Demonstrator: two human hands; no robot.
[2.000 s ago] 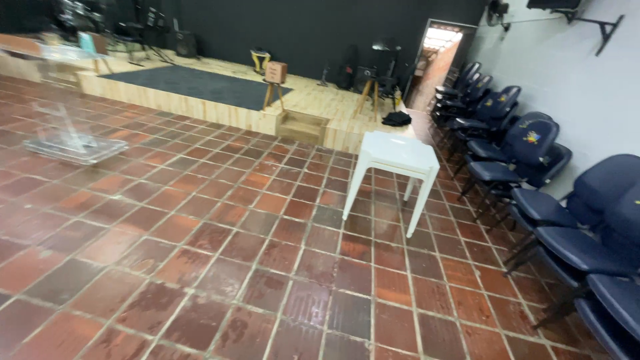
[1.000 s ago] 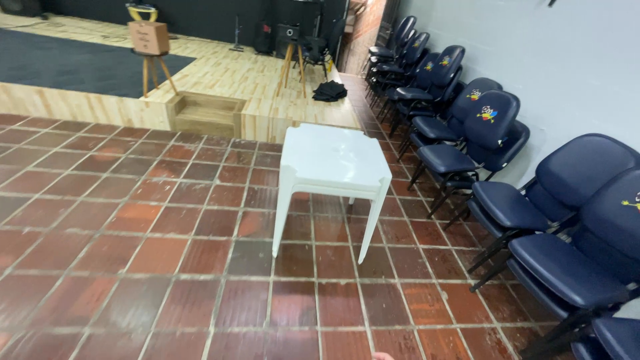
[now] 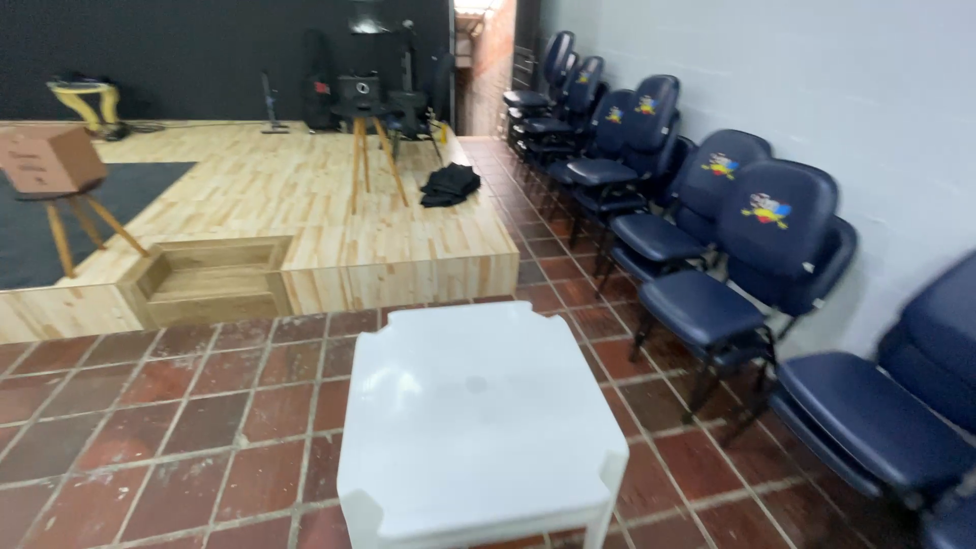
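Observation:
A white plastic table (image 3: 480, 412) stands upright on the red tile floor, low in the middle of the head view, nearest to where I am. Its square top has notched corners and a small round mark near the centre. Neither my left hand nor my right hand shows in this frame, so what they hold or touch cannot be seen. The lower parts of the table legs are cut off by the bottom edge.
Stacked dark blue padded chairs (image 3: 698, 309) line the white wall on the right. Ahead is a low wooden stage (image 3: 404, 263) with a recessed step (image 3: 217, 286), a cardboard box (image 3: 49, 160) on a wooden-legged stool, and black cloth (image 3: 450, 185). A doorway (image 3: 484, 69) opens beyond.
The view has moved closer to the white table, which now fills the lower middle. A bit of a finger showed at the bottom edge a second ago and is out of view now.

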